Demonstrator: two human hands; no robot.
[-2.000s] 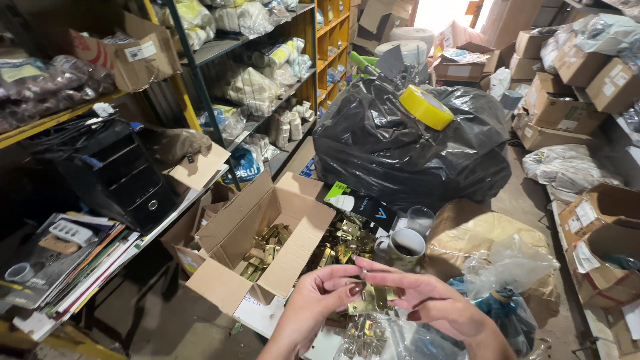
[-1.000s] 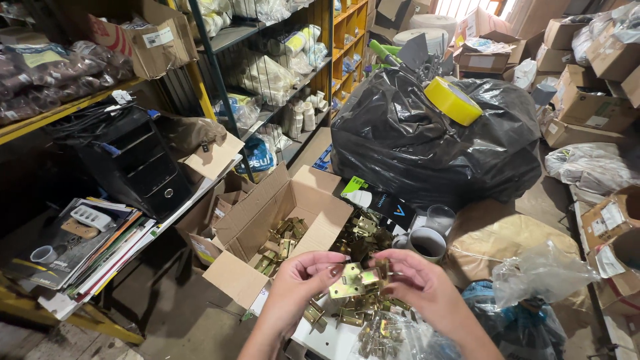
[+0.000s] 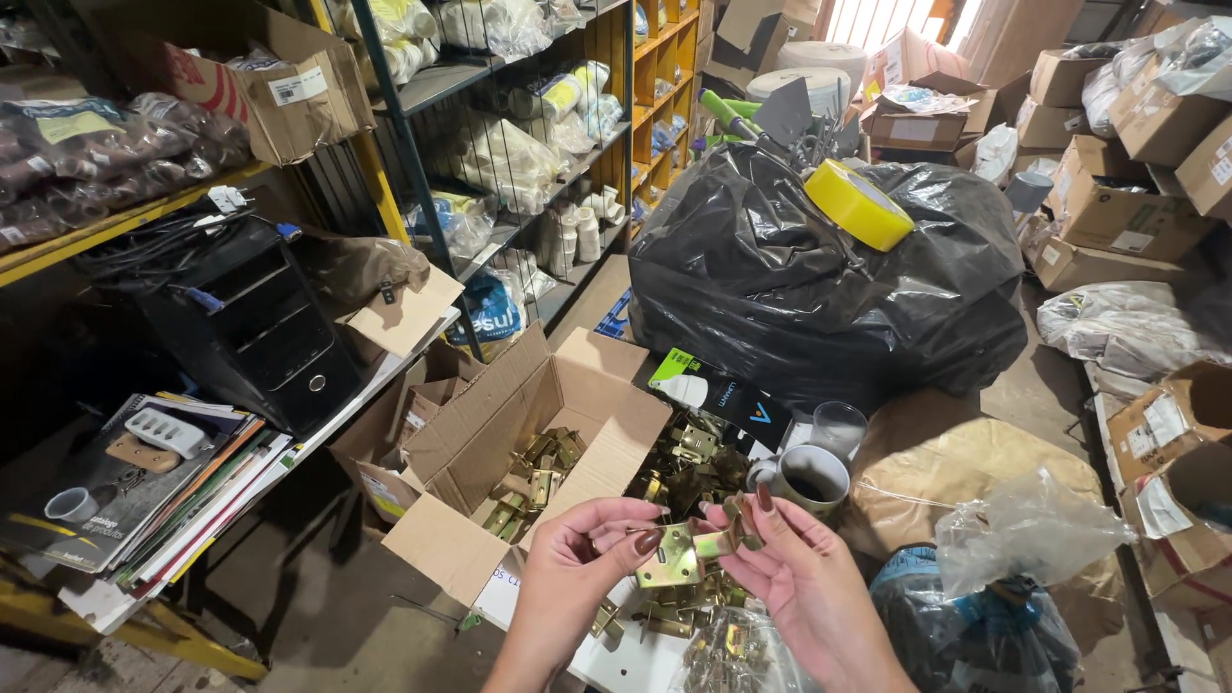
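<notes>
My left hand (image 3: 602, 553) pinches a brass-coloured metal plate with holes (image 3: 669, 558) between thumb and fingers. In my right hand (image 3: 784, 549) is a smaller bent metal piece (image 3: 736, 527), held against the plate's right side; whether the two are joined I cannot tell. Below and behind the hands lies a pile of similar metal fittings (image 3: 695, 445). An open cardboard box (image 3: 481, 433) to the left holds more of them (image 3: 539, 472). A clear plastic bag (image 3: 736, 654) with metal parts lies just under my right hand.
A mug (image 3: 813, 476) with dark contents and a clear plastic cup (image 3: 839, 428) stand behind my right hand. Beyond is a large black plastic bag (image 3: 818, 289) with yellow tape (image 3: 859, 204) on it. Shelving (image 3: 510, 226) and a computer tower (image 3: 255, 327) are at left, cardboard boxes (image 3: 1121, 207) at right.
The plate is turned between my hands, and my right fingers now hold the bent piece at its right side.
</notes>
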